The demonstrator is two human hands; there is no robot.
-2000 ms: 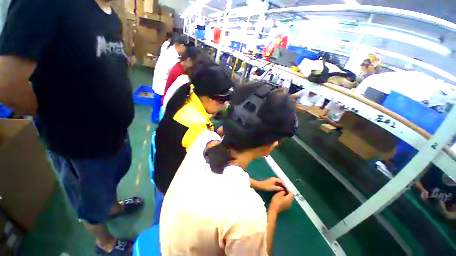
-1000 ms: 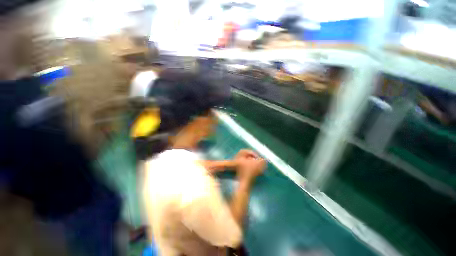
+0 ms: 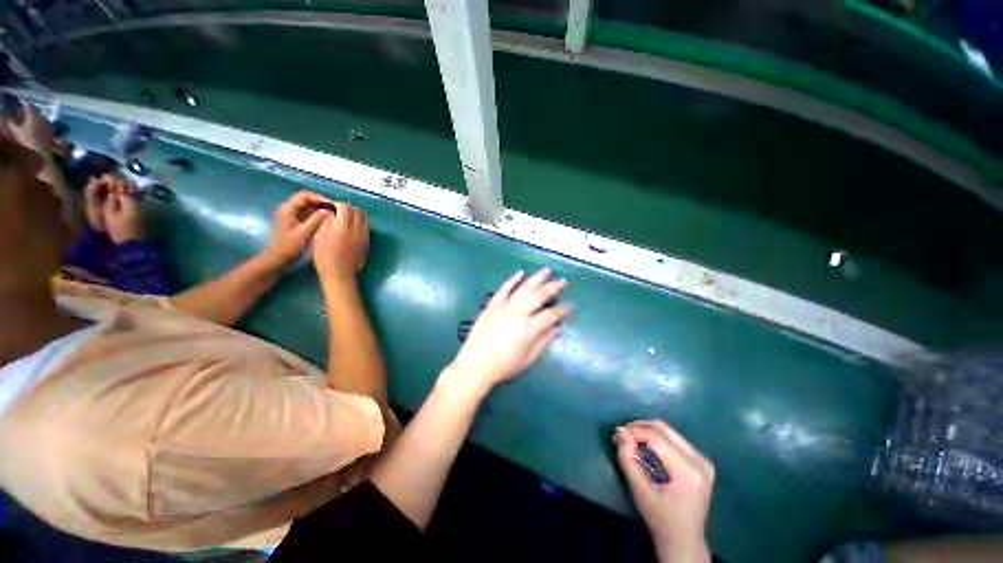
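Note:
My left hand (image 3: 515, 328) lies palm down on the glossy green bench top (image 3: 572, 412), fingers apart. Small black parts (image 3: 465, 330) show at its wrist side, partly hidden by the hand. My right hand (image 3: 673, 484) is at the lower right, above the bench, with its fingers curled around a small black part (image 3: 651, 464). The fingers hide some of that part, so I cannot tell whether it is one piece or more.
A neighbour (image 3: 187, 429) in a peach shirt works at left with both hands together. A pale metal rail (image 3: 649, 264) with an upright post (image 3: 471, 121) borders the dark green belt (image 3: 682, 165). Clear plastic trays (image 3: 951, 440) stand at right. A small whitish piece (image 3: 836, 260) lies on the belt.
The view has swung from the aisle and neighbours down to the bench. Both my hands and the black parts have come into view. The standing person has left the picture.

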